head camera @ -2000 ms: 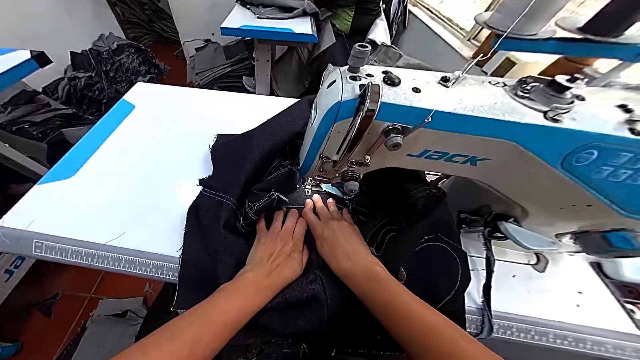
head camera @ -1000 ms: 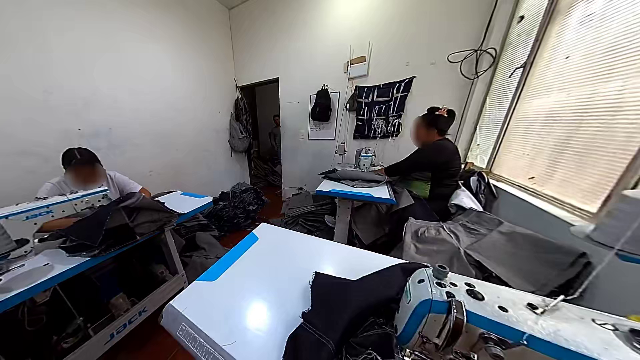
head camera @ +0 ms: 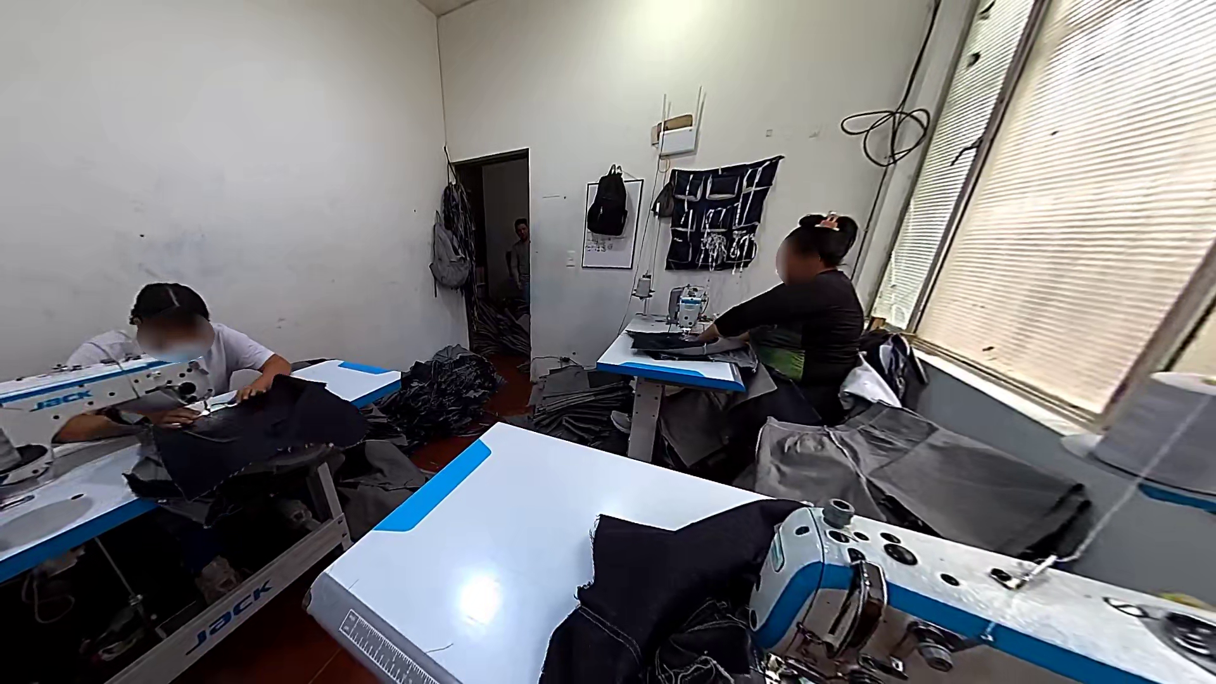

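Note:
Neither my left hand nor my right hand shows in the head view now; both are below or outside the frame. At the lower right stands the white and blue head of a Jack industrial sewing machine. Dark denim fabric with frayed edges and light stitching lies on the white sewing table, against the left side of the machine head. The needle area is cut off by the bottom edge. A thread rises at the right towards a large white thread cone.
A co-worker sews dark cloth at a machine on the left. Another person sits at a sewing table ahead. Grey garments lie beyond my machine. Heaped dark fabric covers the floor near the doorway, where someone stands.
The view has swung up from the machine to the room. Two seconds ago both my hands pressed on the dark denim near the needle; they have left the view.

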